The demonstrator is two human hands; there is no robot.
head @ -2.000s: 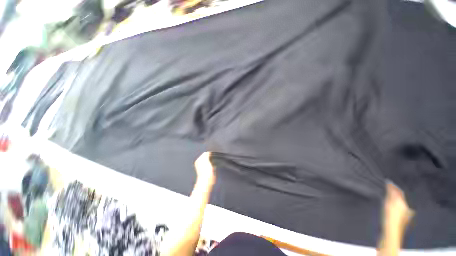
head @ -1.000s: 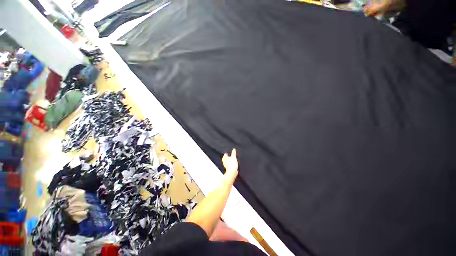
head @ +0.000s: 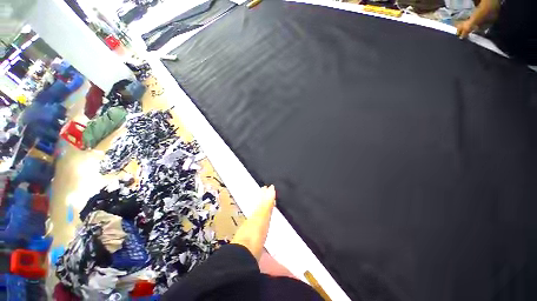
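Note:
The black fabric (head: 365, 147) covers the table almost flat, with faint ripples toward the far left end. My left hand (head: 265, 206) is at the fabric's near edge, with its fingertips at the border of the cloth. I cannot tell whether the fingers pinch it. My right hand is not in view. Another person's hand (head: 468, 28) is at the far edge of the fabric, at the top right.
White table border (head: 226, 150); wooden stick (head: 317, 284) at the near edge. Pale short bar (head: 169, 57) at the left corner; yellow strip (head: 383, 10) on the far edge. Separate black pieces (head: 182, 26) beyond. Scraps (head: 176, 194) heap on the floor beside blue crates (head: 35, 170).
My right hand has gone out of view since two seconds ago. The fabric's large folds have flattened. The view has turned left, and my left hand remains at the near edge.

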